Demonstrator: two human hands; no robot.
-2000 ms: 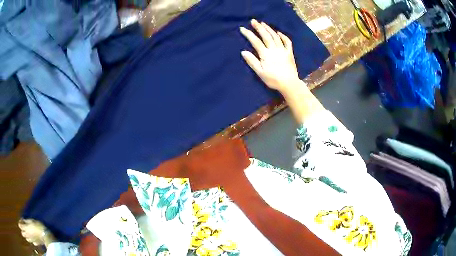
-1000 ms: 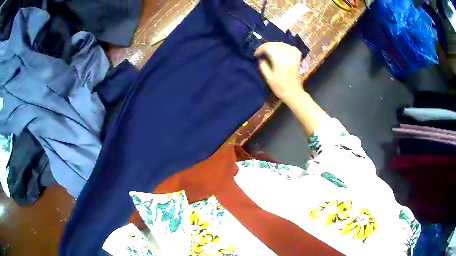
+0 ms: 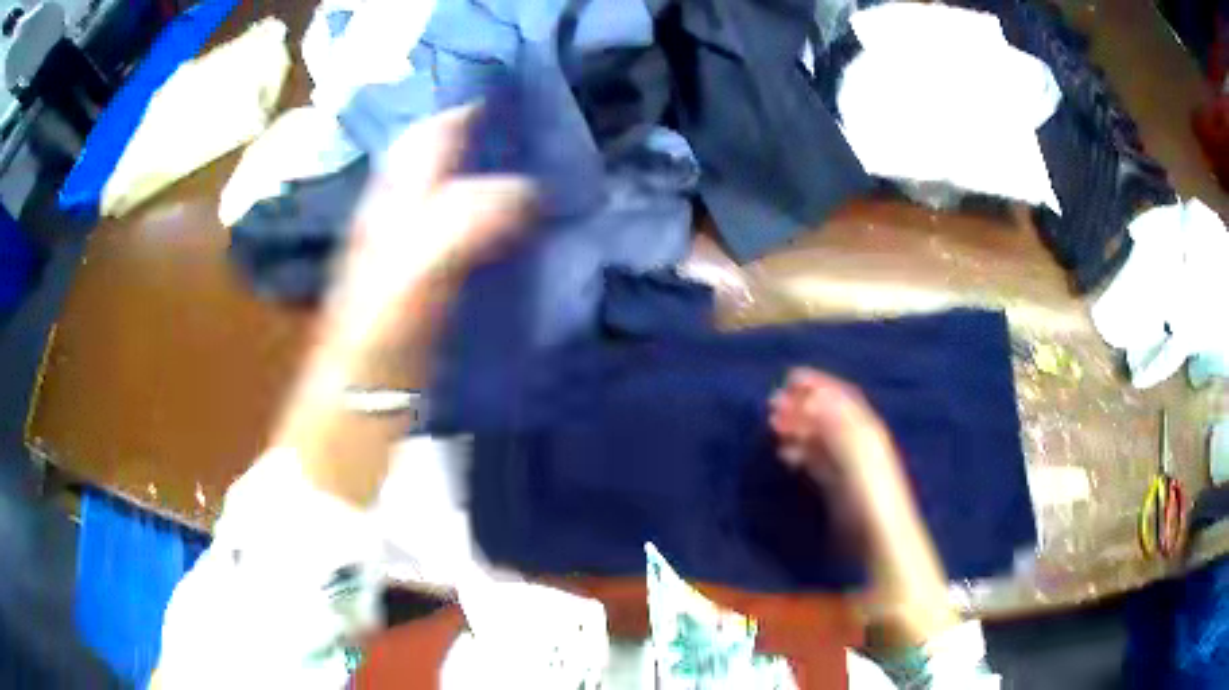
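The navy trousers [image 3: 647,458] lie across the table in front of me as a broad dark panel. At their left end a strip of the navy cloth rises, blurred, towards the far side. My left hand [image 3: 452,202] is raised at this strip, blurred, with its fingers and thumb around the cloth. My right hand [image 3: 825,421] is over the middle right of the panel with its fingers curled in. Whether cloth is between these fingers cannot be told.
Grey-blue garments [image 3: 620,229] and a black garment [image 3: 755,121] lie beyond the trousers. A white cloth [image 3: 943,101] is at the far right, a white bundle [image 3: 1166,290] nearer. Red-yellow scissors [image 3: 1162,510] lie right. A pale folded cloth [image 3: 202,115] is far left. Blue plastic [image 3: 128,580] hangs below the left edge.
The view has turned towards the left and far side of the table. The trousers now lie crosswise. My left hand has come up into view at their left end; my right hand is over their middle.
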